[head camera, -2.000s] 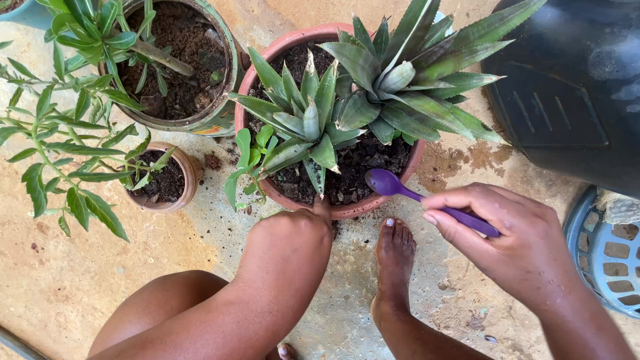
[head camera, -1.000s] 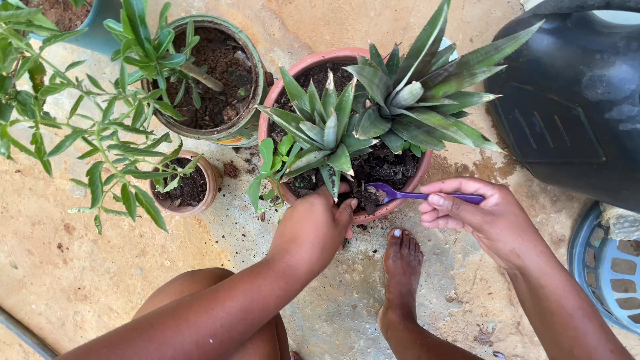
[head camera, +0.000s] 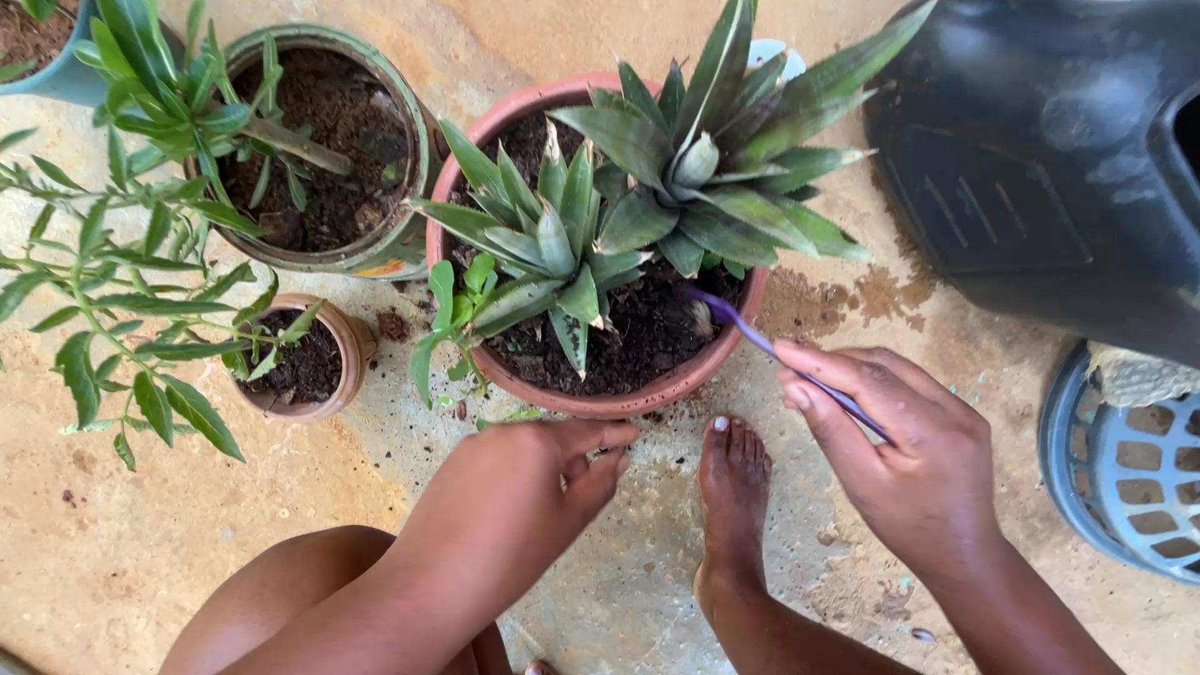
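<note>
A round terracotta-coloured pot (head camera: 628, 405) holds dark soil and two spiky rosette plants, the smaller plant (head camera: 553, 246) at left and the larger plant (head camera: 698, 169) at right. A small leafy green plant (head camera: 461, 314) leans over the pot's left rim. My right hand (head camera: 891, 441) grips a purple plastic spoon (head camera: 750, 333) by its handle, and the spoon's bowl rests in the soil inside the right rim. Just below the pot's near rim, my left hand (head camera: 562, 469) holds nothing visible, thumb and fingers slightly apart.
A painted round pot (head camera: 412, 248) with a thick-stemmed plant stands at upper left, above a small clay pot (head camera: 352, 352). Part of a blue pot (head camera: 70, 80) shows in the corner. At right are a black plastic container (head camera: 994, 178) and a blue plastic basket (head camera: 1116, 487). My bare foot (head camera: 736, 497) is near the pot.
My left hand has drawn back from the soil at the pot's near edge to below the rim. The spoon's bowl has moved up and deeper into the soil at the right side.
</note>
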